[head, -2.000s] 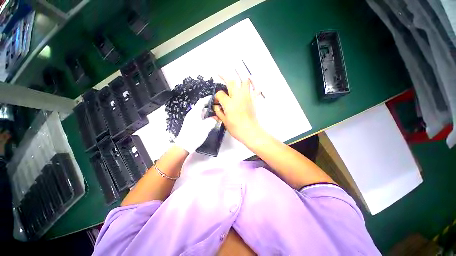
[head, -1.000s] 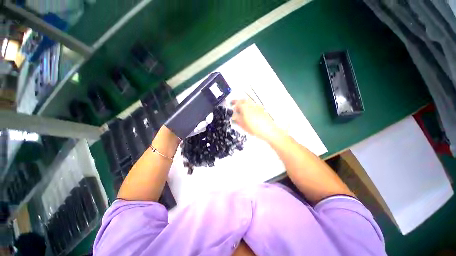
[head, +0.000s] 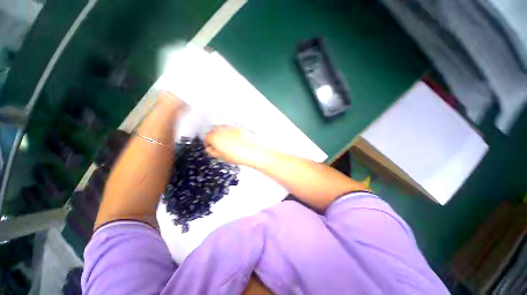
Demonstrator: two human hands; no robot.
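A heap of small black inserts lies on the white work sheet. My left hand, in a white glove, is a bright blur at the sheet's far left corner. Its fingers cannot be made out, and no housing shows in it. My bare right hand is at the upper right edge of the heap, fingers bent down, fingertips hidden or blurred. Whether it holds an insert cannot be told. One black plastic housing lies open side up on the green bench beyond the sheet's right side.
Blurred dark housings lie at left, partly behind my left arm. A pale edge strip borders the green shelf. Grey translucent sheets hang at upper right. A brown carton under a white sheet is below the bench.
My left hand has moved up and away from the heap, and the housing it held no longer shows. My right hand remains by the heap. The whole view has shifted and turned.
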